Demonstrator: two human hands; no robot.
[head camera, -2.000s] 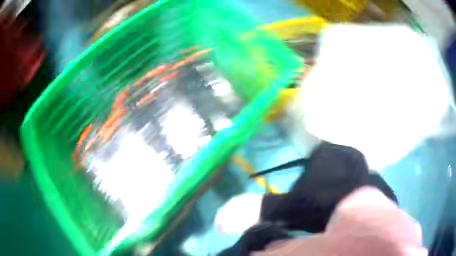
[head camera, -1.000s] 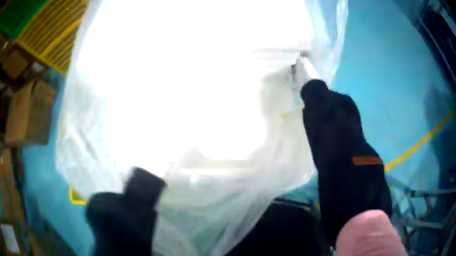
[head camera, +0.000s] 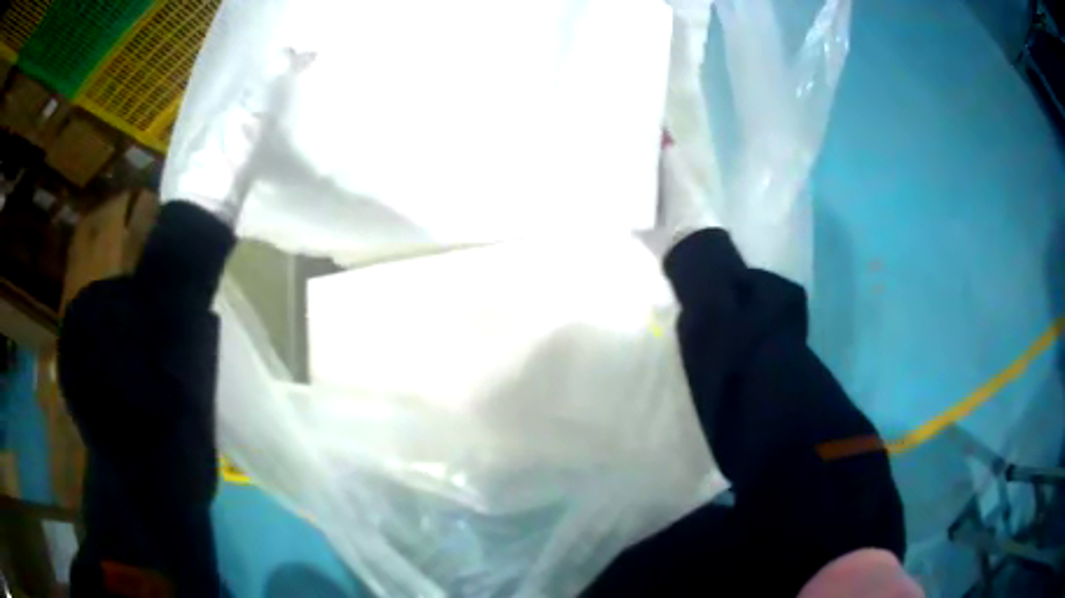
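Note:
A large white stack or block of sheets (head camera: 491, 117), glare-bright, lies across an open clear plastic sack (head camera: 765, 152). A second white block (head camera: 502, 315) lies nearer me in the sack, partly under it. My left hand (head camera: 222, 158), in a white glove, is at the upper block's left side, its fingers hard to tell from the white. My right hand (head camera: 689, 193), also white-gloved, is at its right edge. Both seem to grip the block; the fingertips are lost in glare.
Yellow and green lattice crates (head camera: 129, 70) stand at the upper left, with brown cartons (head camera: 99, 245) below them. Blue floor (head camera: 934, 234) with a yellow line is at the right. A metal frame (head camera: 993, 514) shows at the lower right.
The green crate of bagged parts has left the view. My left hand has moved up from the sack's near edge to the block's left side. The two white blocks now show apart.

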